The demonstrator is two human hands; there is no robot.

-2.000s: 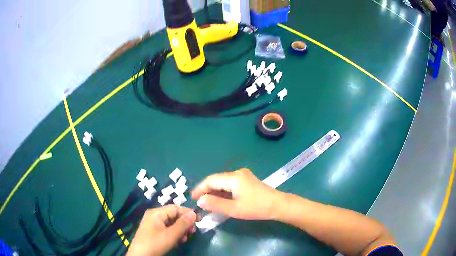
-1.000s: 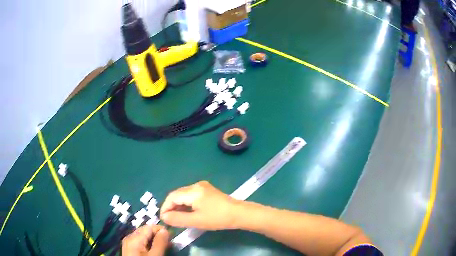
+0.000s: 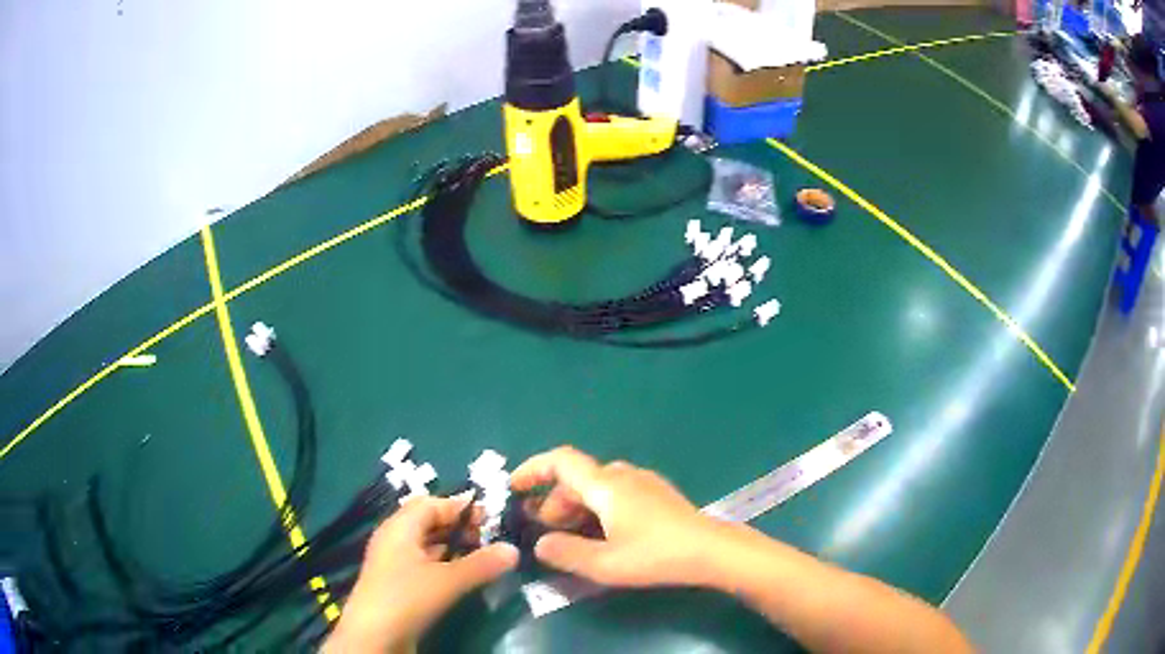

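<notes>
My left hand (image 3: 428, 569) is at the bottom centre, with thumb and fingers closed on a thin black wire beside white connectors (image 3: 488, 470). My right hand (image 3: 632, 524) is just right of it, its fingers curled around a dark lump (image 3: 517, 521) that looks like the black tape roll, mostly hidden by the fingers. A steel ruler (image 3: 818, 465) lies slanted on the green mat, its near part under my right hand. Black wires (image 3: 275, 569) with white ends (image 3: 406, 470) run to the lower left.
A curved harness bundle (image 3: 511, 304) lies behind, by an upright yellow heat gun (image 3: 547, 166). A clear bag (image 3: 744, 192), second tape roll (image 3: 814, 205) and blue bin (image 3: 754, 120) are at back. One cable (image 3: 307, 403) curves at left. A person (image 3: 1147, 134) is at far right.
The black tape roll has gone from the mat and a dark lump now shows in my right hand. The camera view has shifted, showing more of the back.
</notes>
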